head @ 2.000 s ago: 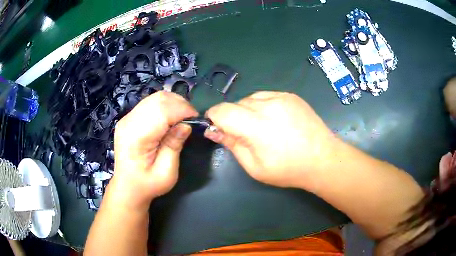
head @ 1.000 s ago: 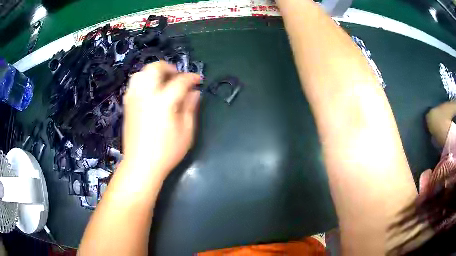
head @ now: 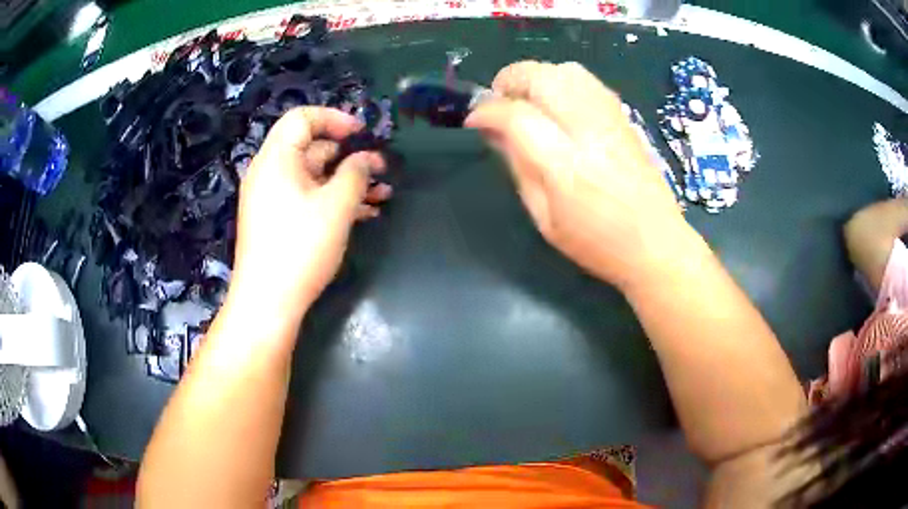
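My left hand [head: 304,204] holds a black plastic bracket [head: 360,149] between thumb and fingers, at the right side of the tangled heap of black brackets [head: 189,129]. My right hand [head: 567,164] is in front and to the right, with its fingertips on a dark, blurred piece [head: 435,102] that looks like another black bracket. The blur hides whether the fingers pinch it or only touch it. The two hands are apart. A small overlapping stack of blue and white circuit boards [head: 709,139] lies right of my right hand, which partly covers one board.
A white fan [head: 50,343] stands at far left, below a blue-tinted clear bottle [head: 30,144]. A white edge strip [head: 418,17] with red printing crosses the back. Another person's arm [head: 876,239] and a pink fan [head: 864,343] are at the right edge.
My right arm has come back from beyond the white strip, its hand now near the loose bracket's place. My left hand has shifted slightly and holds a bracket. The right board stack is uncovered again.
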